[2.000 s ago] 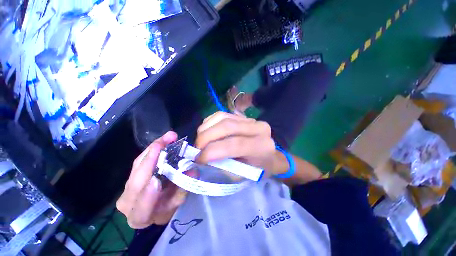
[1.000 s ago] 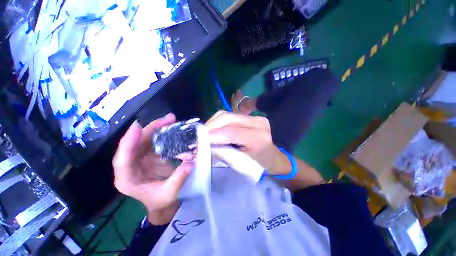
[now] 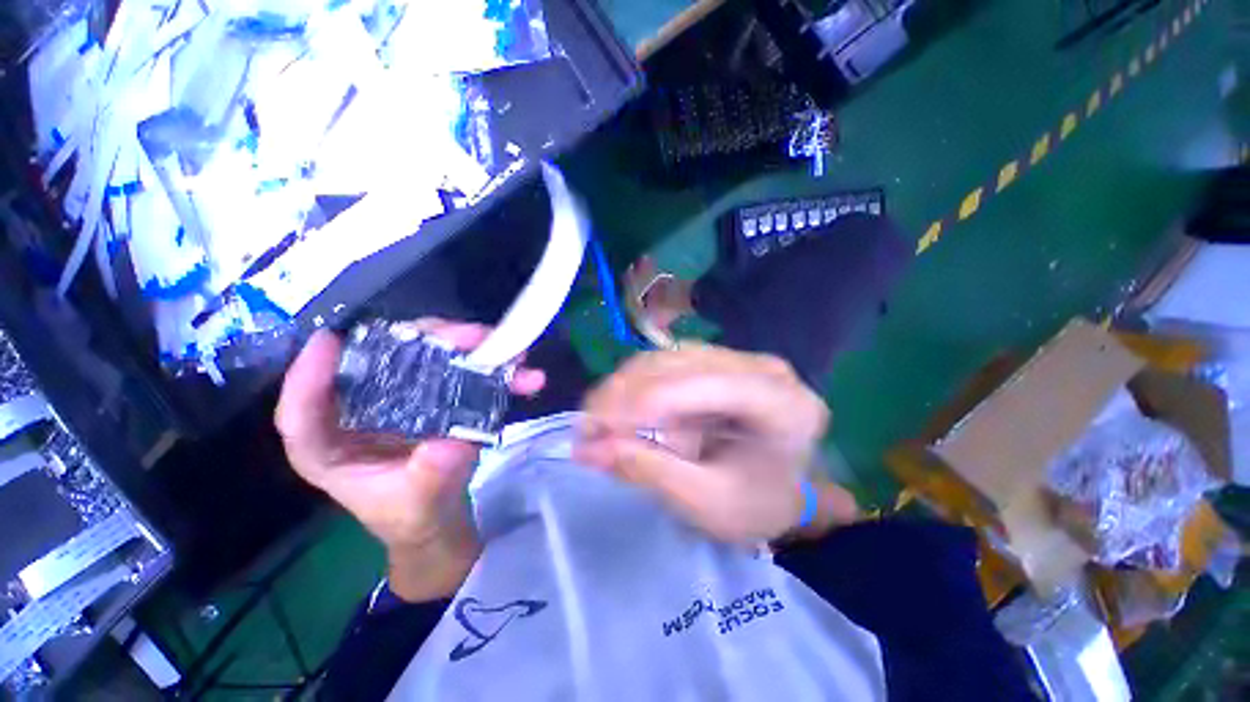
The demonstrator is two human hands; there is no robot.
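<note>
My left hand (image 3: pixel 398 480) holds a dark circuit board (image 3: pixel 418 387) by its edges, its component face towards the camera. One white flat ribbon cable (image 3: pixel 548 274) curves up from the board's right side. A second white cable (image 3: pixel 544 436) runs from the board's lower right corner towards my right hand. My right hand (image 3: pixel 706 432) is blurred, with a blue band at the wrist. Its fingertips are pinched together at the end of that second cable; whether they grip it is hard to tell.
A heap of white cables (image 3: pixel 302 151) fills the black tray at upper left. Boards with cables (image 3: pixel 82 555) lie in the left tray. A slotted rack (image 3: pixel 727 121) and small-parts tray (image 3: pixel 802 220) are beyond my leg. An open carton (image 3: pixel 1028 412) with clear plastic bags (image 3: pixel 1131 480) is at right.
The board has been turned so its face shows, and it sits slightly further left. One cable now stands up and away. My right hand has moved off the board, to the right.
</note>
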